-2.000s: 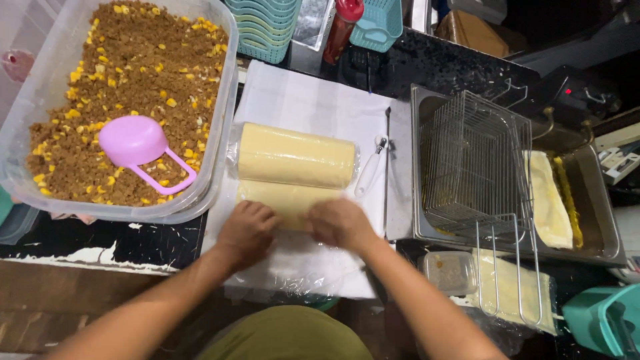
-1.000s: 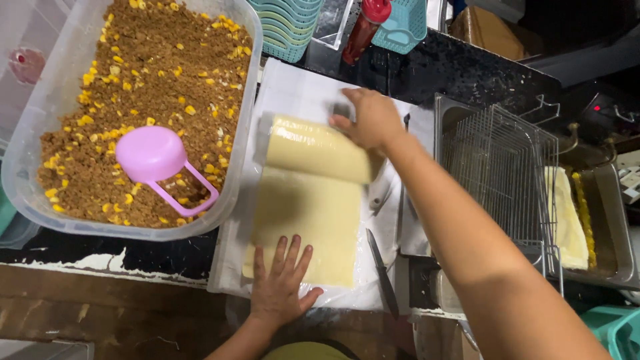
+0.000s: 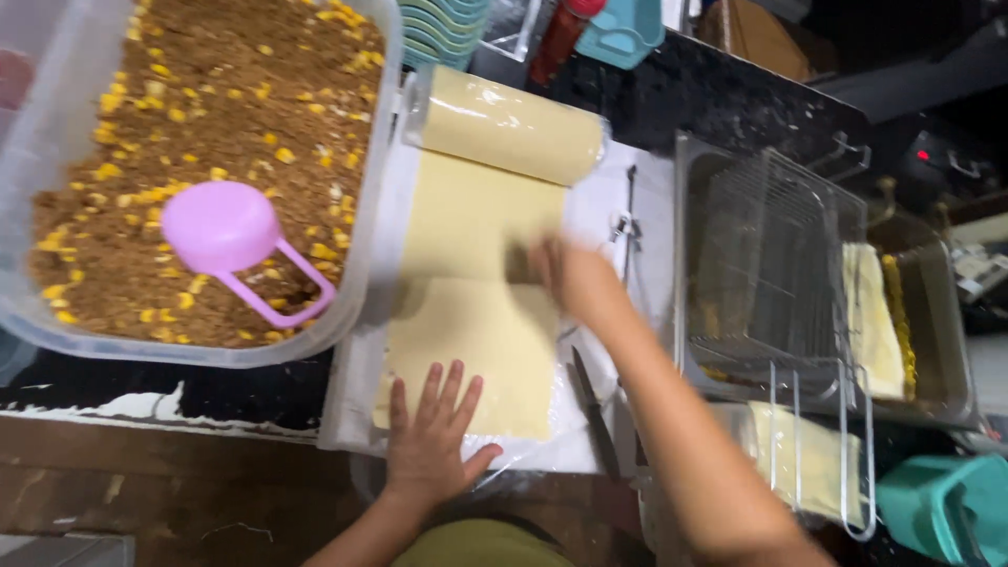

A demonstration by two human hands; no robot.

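A long sheet of pale dough (image 3: pixel 488 228) lies on plastic film over a white board, its far end still a roll (image 3: pixel 512 126) wrapped in film. My left hand (image 3: pixel 433 433) rests flat with spread fingers on the sheet's near end. Over the right part of the sheet is my right hand (image 3: pixel 571 272), blurred, its fingers bent; whether it holds anything cannot be told. A knife (image 3: pixel 596 413) lies on the board's right side. Left of the board, a purple scoop (image 3: pixel 220 228) sits on brown crumbly filling with corn kernels (image 3: pixel 236 94) in a clear plastic tub (image 3: pixel 378 197).
Teal stacked trays (image 3: pixel 445 27), a red-capped bottle (image 3: pixel 563 39) and a teal basket (image 3: pixel 622 31) stand behind. On the right are a wire fryer basket (image 3: pixel 768 260), a metal fryer pan (image 3: pixel 957 315), a wrapped pale dough pack (image 3: pixel 811 461) and a teal container (image 3: pixel 929 496).
The dough roll has been unrolled away from me into a long flat sheet. My right hand has moved back from the roll toward the middle of the sheet; my left stays at the near end.
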